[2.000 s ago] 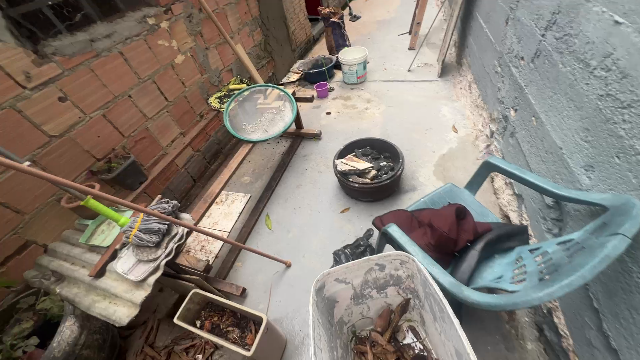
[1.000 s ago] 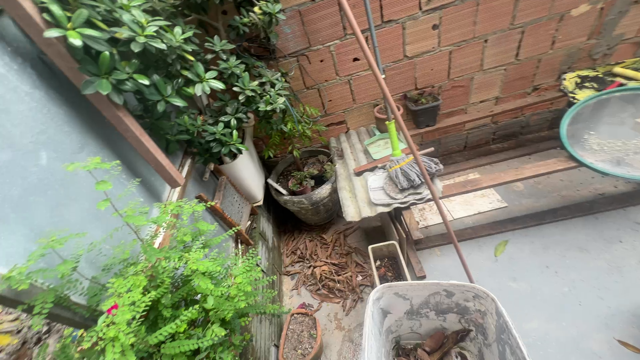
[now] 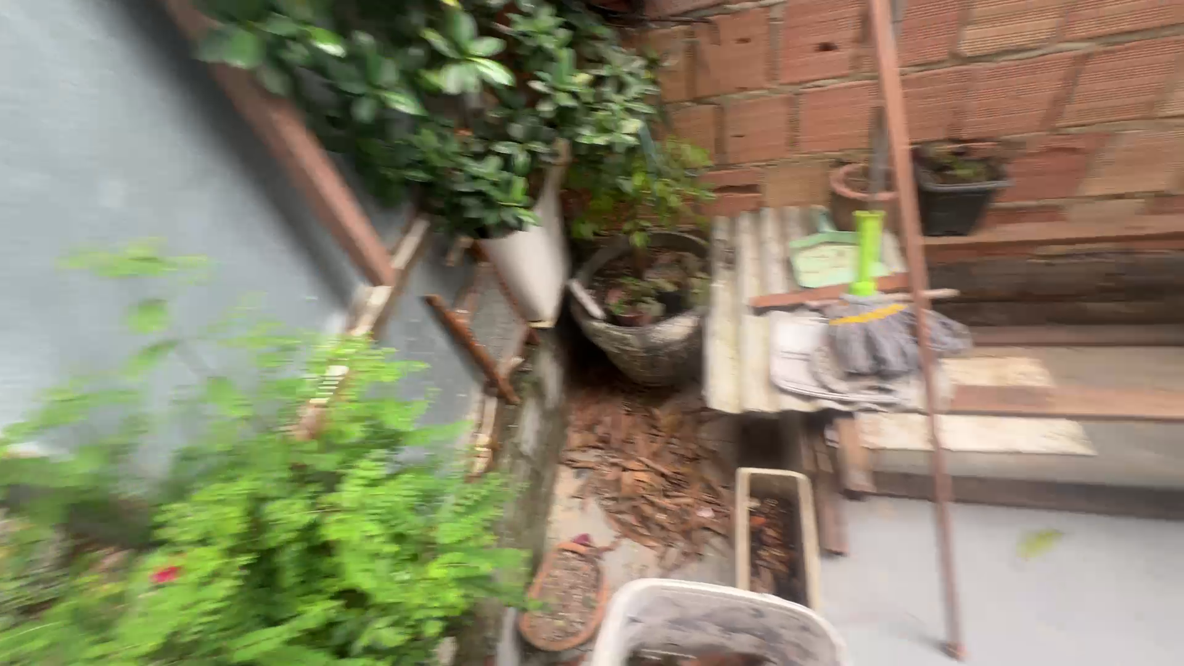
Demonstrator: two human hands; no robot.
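Neither my left hand nor my right hand shows in the head view. A whitish plastic bin point(image 3: 721, 601) stands at the bottom edge, its inside mostly cut off. Just beyond it is a narrow rectangular planter point(image 3: 743, 527) with dry brown matter inside. Dry brown leaves point(image 3: 647, 472) lie heaped on the ground to its left. A string mop head point(image 3: 879, 342) with a bright green socket rests on a corrugated sheet point(image 3: 740, 314), beside a pale green dustpan point(image 3: 823, 261). A thin brown pole point(image 3: 916, 240) slants down in front of them to the floor.
Leafy green plants point(image 3: 351, 518) fill the lower left. A terracotta planter point(image 3: 606, 610) sits left of the bin. Behind the leaves stands a large round pot point(image 3: 657, 347), near a tall white planter point(image 3: 536, 250). A brick wall point(image 3: 823, 102) closes the back; wooden boards point(image 3: 1091, 400) run along the right.
The view has swung left and come nearer the leaf heap; the blue chair and black basin seen two seconds ago are out of view. No hand shows in any frame.
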